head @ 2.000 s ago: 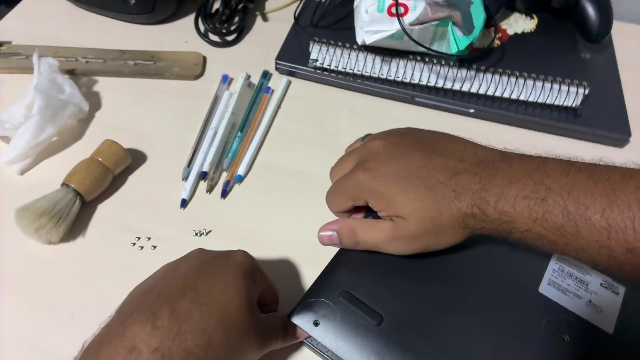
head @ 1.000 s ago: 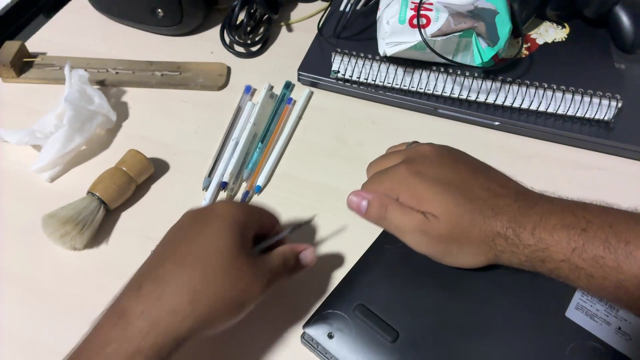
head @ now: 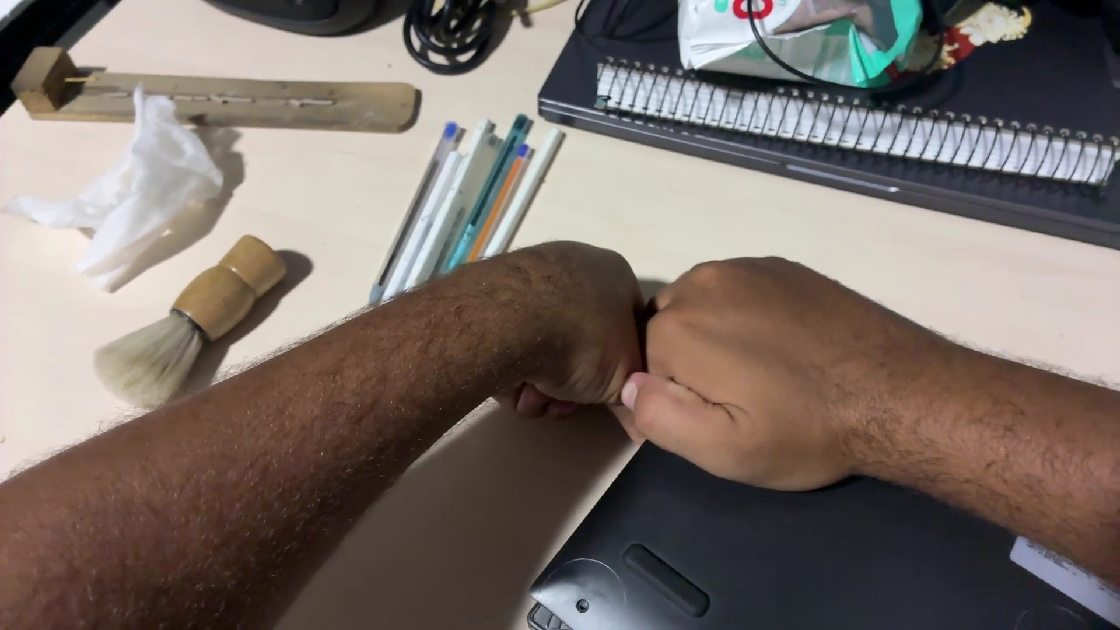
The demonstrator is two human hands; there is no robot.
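Observation:
A black laptop [head: 787,560] lies underside up at the lower right, with a rubber foot, a screw hole and a white label on it. My right hand [head: 744,376] rests at its far left part, fingers curled under and thumb pointing left. Against it, my left hand [head: 577,324] is bent at the wrist, its knuckles touching the right hand near the laptop's far left corner. The fingertips of both hands are hidden, so whatever they hold does not show. Just beyond my left wrist lies a row of pens [head: 472,201], partly covered by the forearm.
On the left are a wooden-handled brush [head: 219,302], crumpled white tissue [head: 157,175] and a wooden incense holder [head: 254,101]. Coiled black cable [head: 451,35] is at the top. Another dark laptop [head: 744,157] bears a spiral notebook [head: 840,131] and a white and green packet [head: 787,44].
My left hand has moved from the laptop's near left corner, past the pens' lower ends with a thin object in its fingers, up against my right hand. The small screws seen earlier are now out of sight.

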